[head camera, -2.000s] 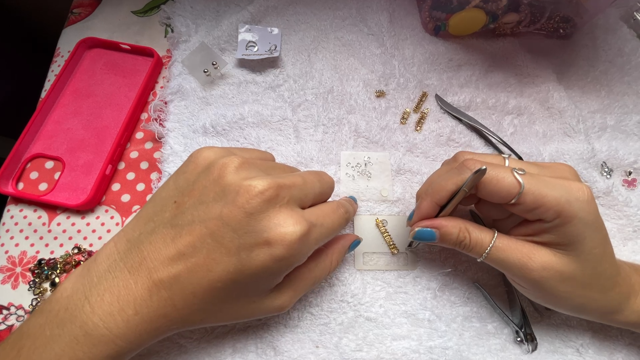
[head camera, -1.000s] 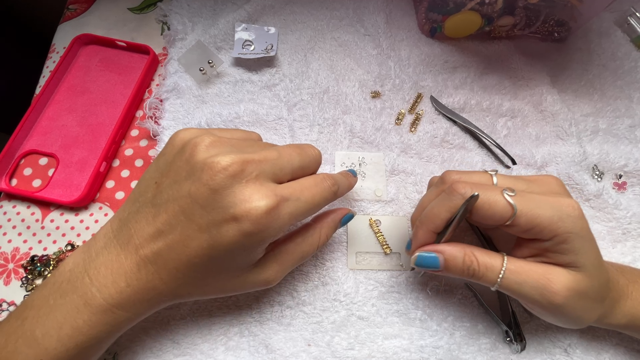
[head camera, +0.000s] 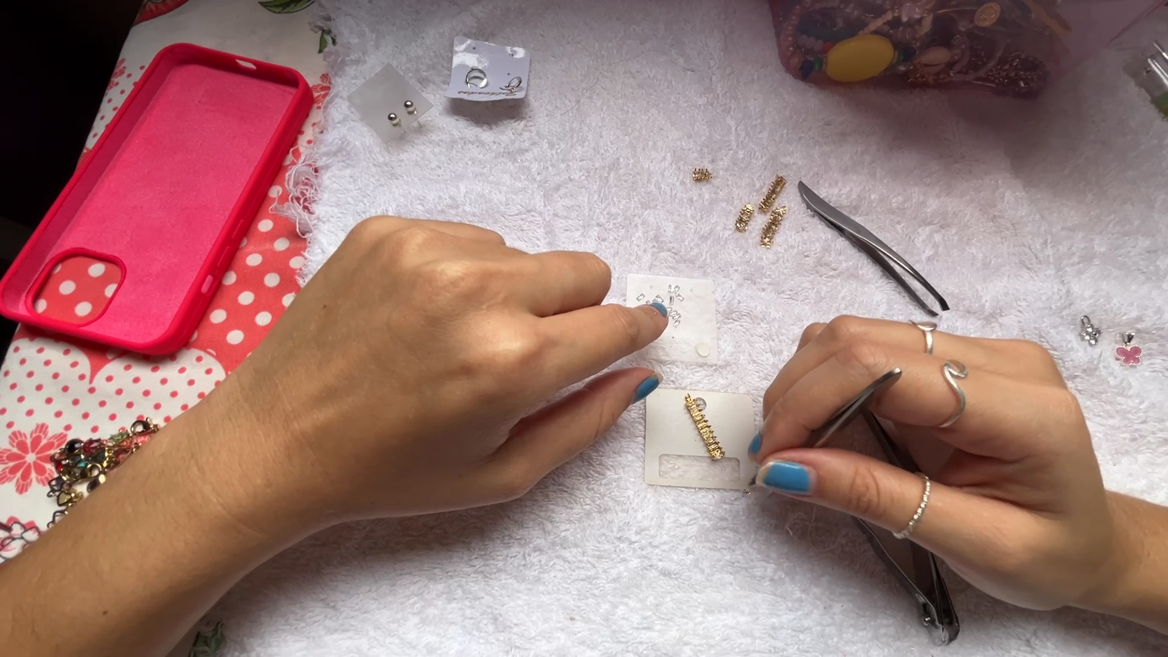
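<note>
My left hand (head camera: 465, 356) rests palm down, its index fingertip on a small white card (head camera: 695, 333) that bears little clear stones. Its thumb tip lies near the corner of a second card (head camera: 662, 429), on which a short gold bead strip (head camera: 703, 427) lies. My right hand (head camera: 949, 438) pinches dark metal tweezers (head camera: 858, 406) between thumb and fingers, their tip beside the second card's right edge. A tiny object shows near that tip, too small to name. Under my right hand lies a nail clipper (head camera: 926, 593), partly hidden by it.
Other tweezers (head camera: 871, 242) lie on the white towel (head camera: 584, 164) beside several gold bead strips (head camera: 773, 193). A pink phone case (head camera: 164, 192) is at left, near two earring cards (head camera: 488, 68). Small charms (head camera: 1128, 349) lie at right. A jewellery box (head camera: 912, 46) stands at the back.
The tweezers' tip in my right hand has moved away from the gold strip to the card's right edge. My left index fingertip has moved onto the stones on the upper card.
</note>
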